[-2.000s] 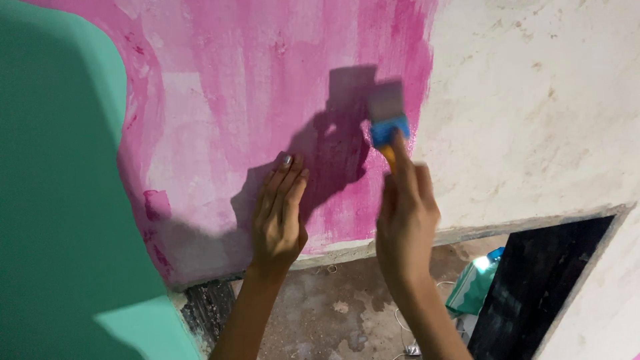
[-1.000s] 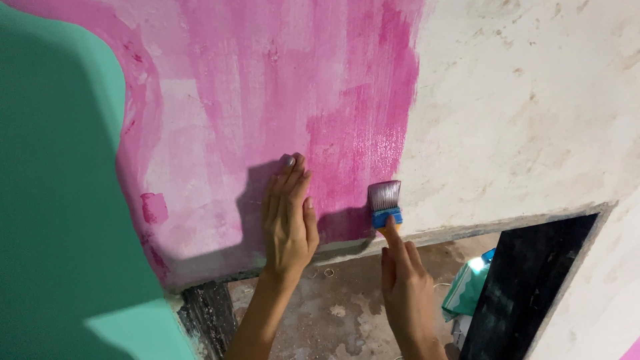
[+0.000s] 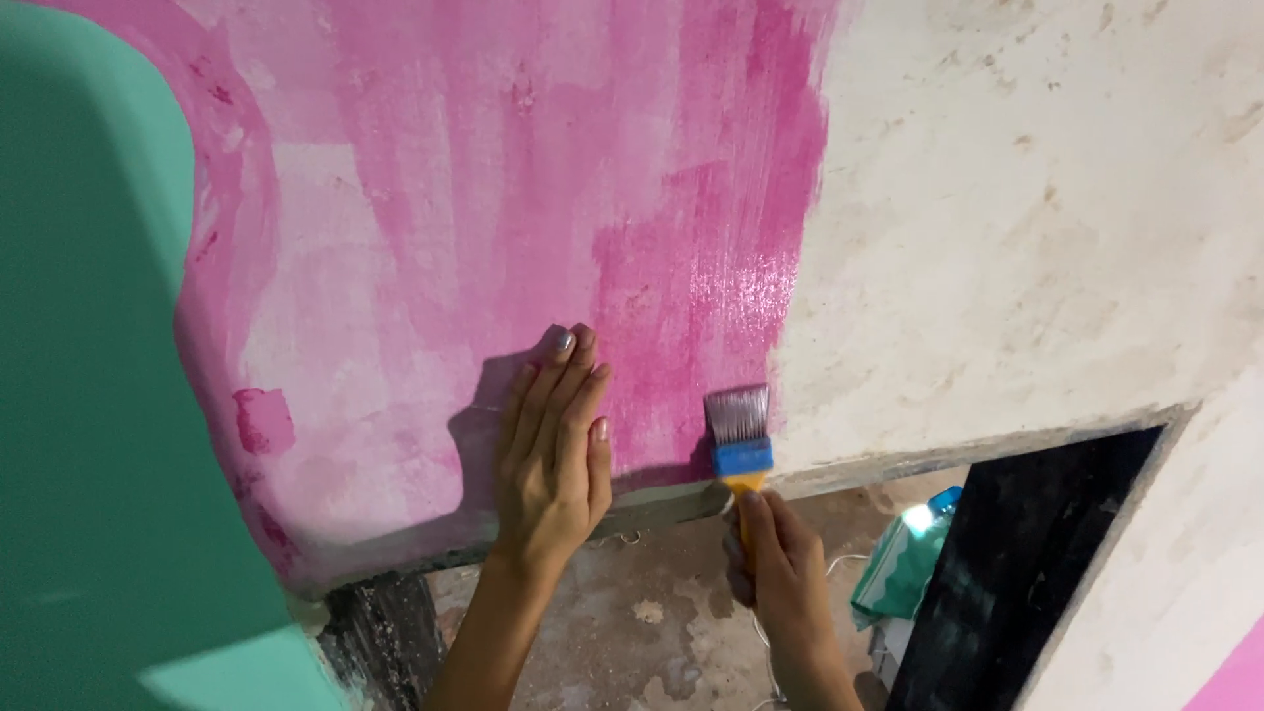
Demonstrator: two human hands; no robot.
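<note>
My left hand lies with its fingers together and pointing up against the pink painted wall, holding nothing. To its right, my right hand grips the orange handle of a paintbrush with a blue ferrule. The grey bristles point up and touch the wall near its lower edge, by the border between wet pink paint and the off-white wall. Glossy wet paint shows above the brush. Shadows of the hand and brush fall on the wall.
A green painted area with a curved edge fills the left side. Below the wall's bottom edge, a stained floor shows, with a white cable on it. At the lower right, a green and white bag lies beside a black panel.
Two seconds ago the brush was higher on the wall; my right hand has brought it down to the lower edge. Darker pink covers more of the strip there. My left hand stays flat on the wall.
</note>
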